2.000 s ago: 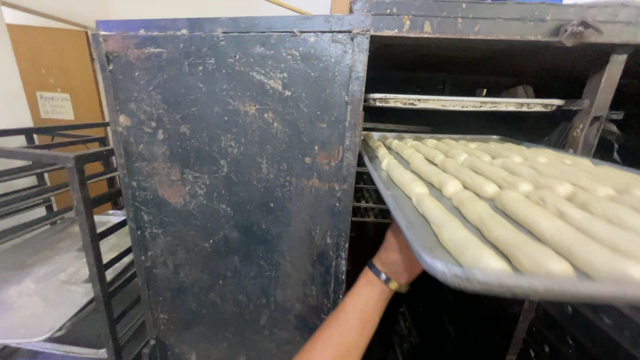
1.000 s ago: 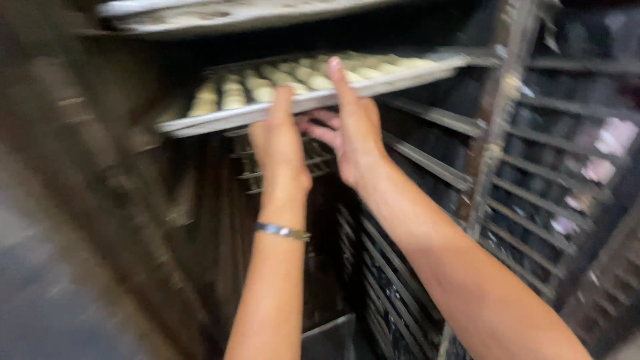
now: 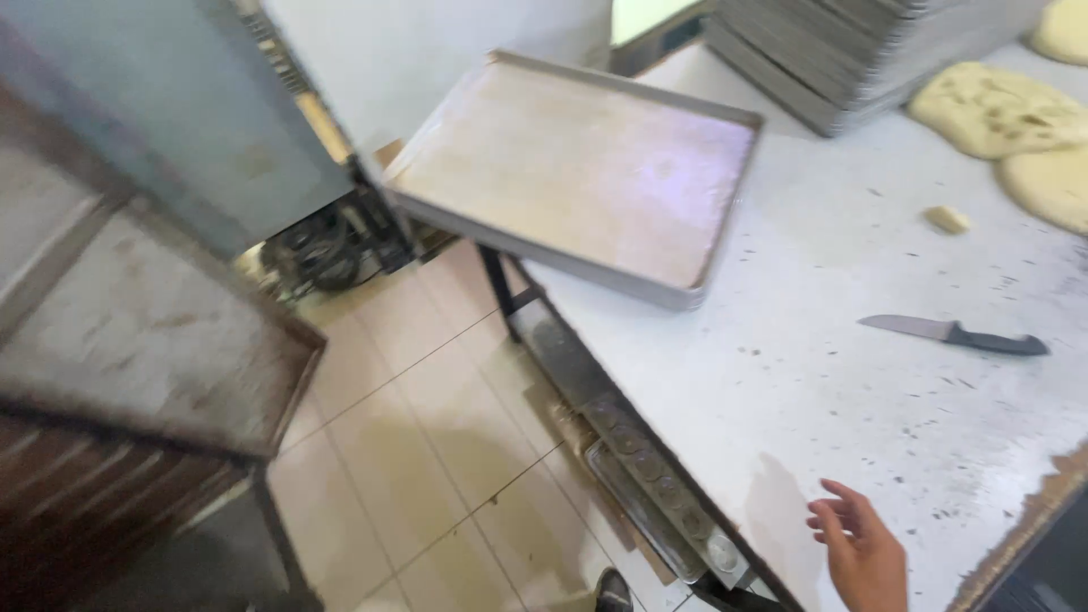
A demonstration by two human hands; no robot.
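My right hand (image 3: 860,548) is over the near part of the white worktable (image 3: 714,408), its fingers loosely bent and apart, holding nothing. My left hand is out of the frame. Beyond my right hand, a knife (image 3: 952,333) with a black handle lies flat on the table. A small piece of dough (image 3: 947,219) sits farther back, near larger dough pieces (image 3: 994,110) at the upper right. A shallow metal baking tray (image 3: 578,161) rests at the table's left end, partly past its edge; no dough is on it.
Grey metal pans (image 3: 816,59) are stacked at the back of the table. On the left stands a rack with a large tray (image 3: 161,323). Tiled floor (image 3: 425,425) lies between rack and table. More trays (image 3: 646,493) are under the table edge.
Both hands were at a tray of shaped dough in a dark rack one second ago; that tray is out of view now. The view has swung to the worktable.
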